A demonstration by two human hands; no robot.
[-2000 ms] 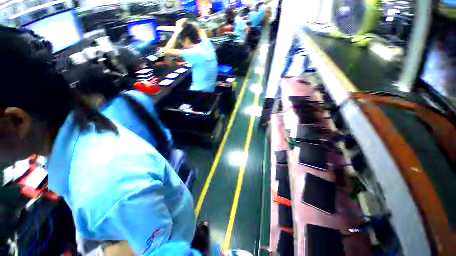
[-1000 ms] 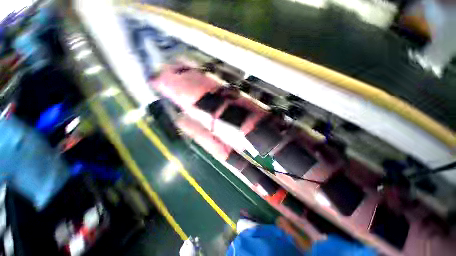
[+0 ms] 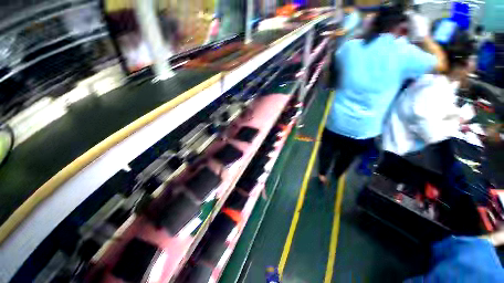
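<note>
The ageing rack's pink-matted upper shelf (image 3: 268, 110) runs from the bottom left towards the upper middle. Several flat dark set-top boxes lie on it in a row, such as a near one (image 3: 135, 258) and a farther one (image 3: 227, 153). Blurred leads and small blocks line the back of the row. The lower shelf holds more dark units (image 3: 216, 235) and a red-orange foam pad (image 3: 232, 214). Neither of my hands can be made out. A blue sleeve (image 3: 470, 261) is cut off at the bottom right; whose it is cannot be told.
The yellow-edged rack top (image 3: 124, 130) is on the left. A green aisle with yellow lines (image 3: 301, 213) runs beside the rack. A person in light blue (image 3: 365, 83) stands there, near a person in white (image 3: 423, 119). A black crate (image 3: 406, 207) with reddish contents is right.
The view has swung strongly: the rack was at the right and now fills the left, the aisle lies right of it. The blue-clad shapes at the bottom centre are gone.
</note>
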